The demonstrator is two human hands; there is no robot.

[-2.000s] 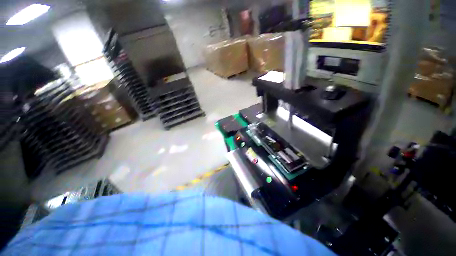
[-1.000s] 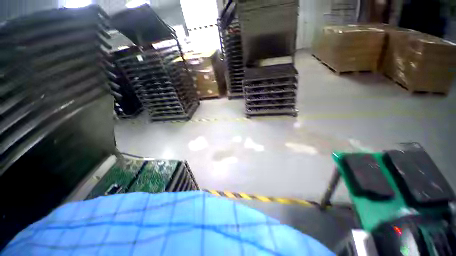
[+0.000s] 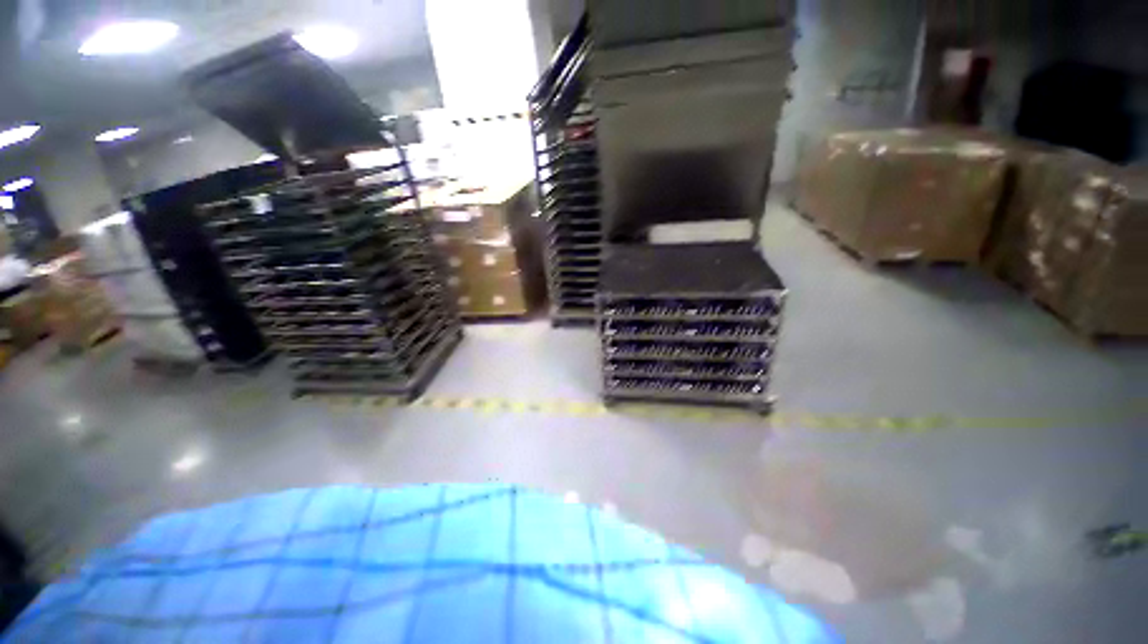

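Neither of my hands is in the picture. The blue checked cloth of my garment [image 3: 441, 566] fills the bottom edge. Ahead, a low tray trolley [image 3: 690, 346] of stacked shelves stands on the floor, with a tall grey panel [image 3: 686, 126] rising behind its dark top. To the left stands a taller tray rack [image 3: 346, 289] with a tilted dark cover [image 3: 287, 98] above it. Another narrow rack [image 3: 569, 208] stands between them.
Film-wrapped cartons [image 3: 900, 195] stand at the right, with more cartons [image 3: 485, 258] behind the racks. A yellow-marked line [image 3: 529, 408] crosses the grey floor [image 3: 567, 453] in front of the racks. A dark cabinet [image 3: 202, 283] stands left.
The view has turned away from the test fixture and green bench, which have left the picture at the right. The boards and close rack at the left are gone too. The far trolley appears larger.
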